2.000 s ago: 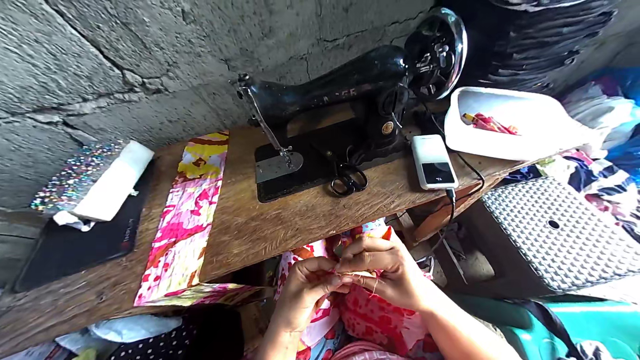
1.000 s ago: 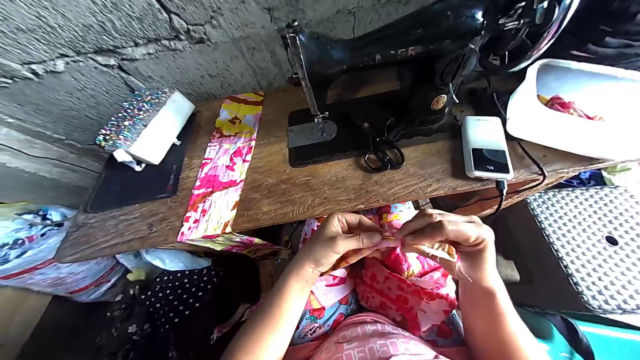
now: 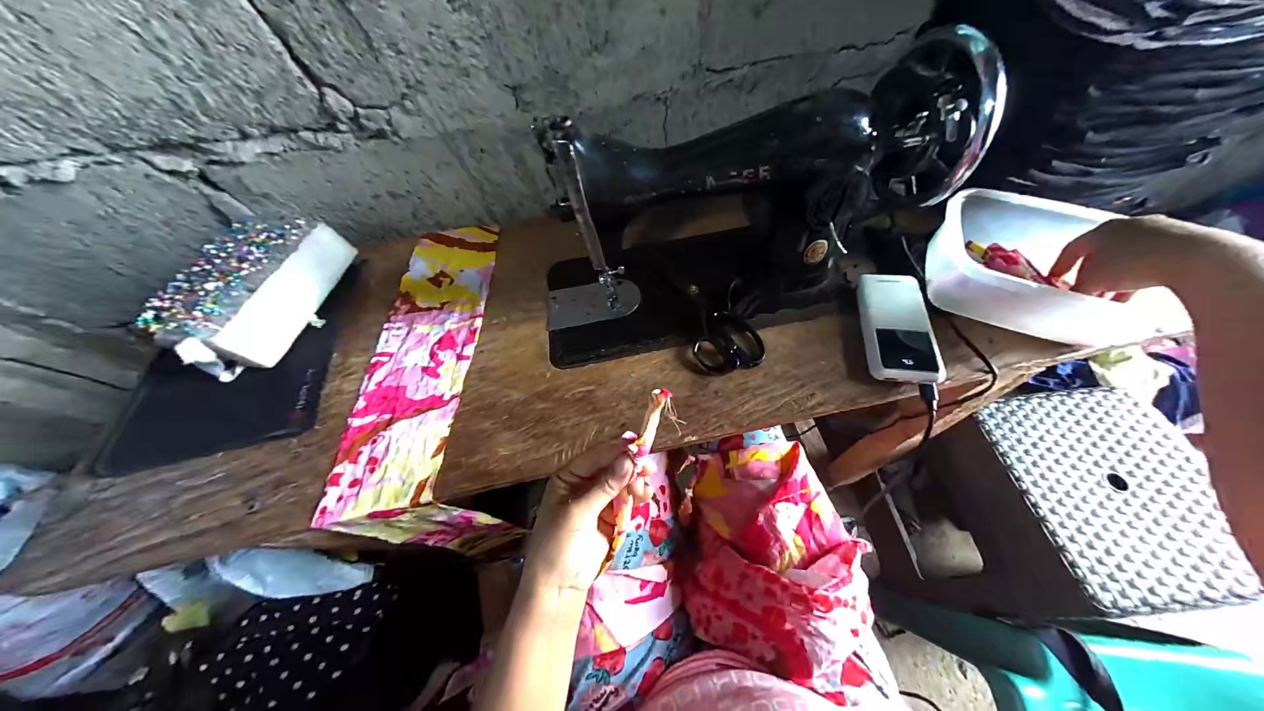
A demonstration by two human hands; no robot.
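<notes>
A thin twisted strip of patterned fabric (image 3: 647,423) rises upright from my left hand (image 3: 592,499), pinched between thumb and fingers near the table's front edge. My right hand (image 3: 1116,259) reaches into the white plastic tub (image 3: 1047,311) on the right, its fingertips on the red and yellow fabric pieces (image 3: 1009,261) inside; whether they grip a piece is hard to tell. More pink and red fabric (image 3: 760,553) lies over my lap. Black-handled scissors (image 3: 728,346) rest at the base of the black sewing machine (image 3: 731,158).
A floral fabric strip (image 3: 420,380) hangs over the wooden table's (image 3: 553,395) front edge. Left of it, a white block with colourful pins (image 3: 281,296) stands on a dark flat object (image 3: 227,415). A white device (image 3: 899,326) with a cable lies beside the tub. A grey textured stool or box (image 3: 1116,494) stands lower right.
My hands, together over my lap earlier, are now apart. The right has moved to the tub; the left holds the thin strip up nearer the table.
</notes>
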